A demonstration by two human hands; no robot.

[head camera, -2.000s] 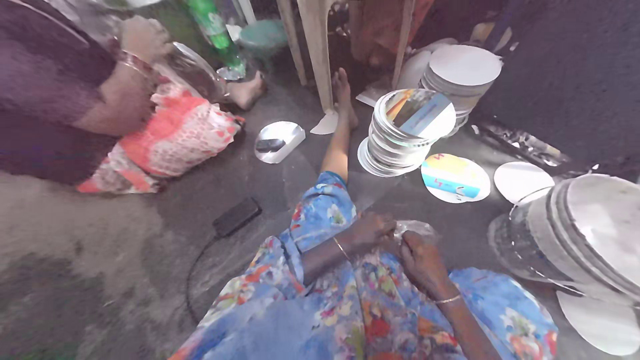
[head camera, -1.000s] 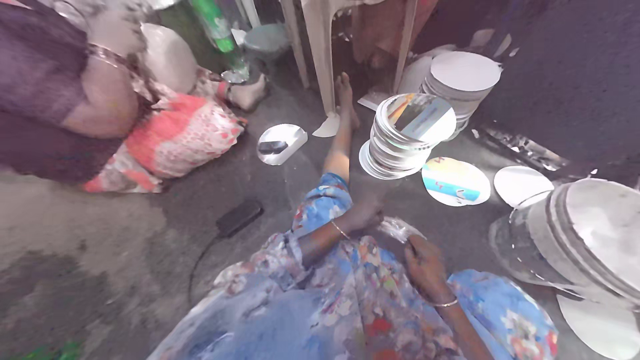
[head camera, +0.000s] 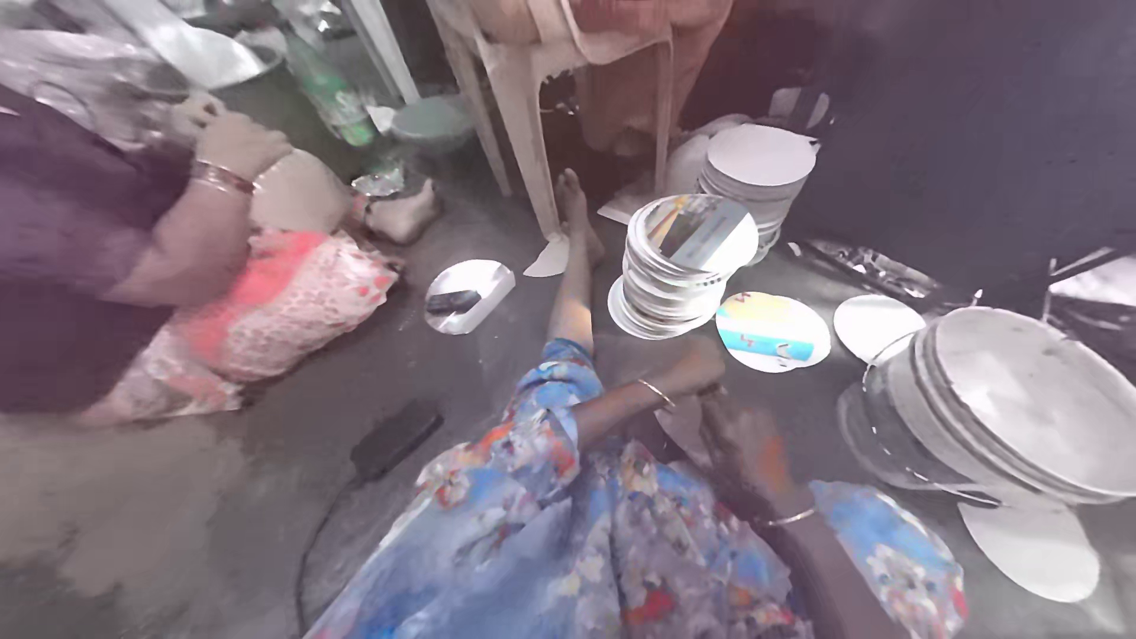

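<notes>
My left hand [head camera: 692,371] and my right hand [head camera: 741,430] meet above my lap, both blurred. A pale, thin piece [head camera: 685,430] shows just below and between them; which hand holds it I cannot tell. Beyond my hands stands a stack of round discs [head camera: 670,284], with a printed disc [head camera: 701,232] on top. A yellow and blue printed disc [head camera: 772,333] lies on the floor to the right of that stack, beside a plain white disc [head camera: 879,328].
At the right is a bucket-like stack with round tops [head camera: 1038,399]. A second disc stack [head camera: 761,160] stands behind the first. Ahead is a plastic chair [head camera: 524,115]. Another person [head camera: 151,231] sits at the left. A dark corded object [head camera: 395,439] lies on the floor.
My hands, apart with a shiny crumpled piece between them a second ago, are now together and farther from my body. The other person's hand has moved down near their knee.
</notes>
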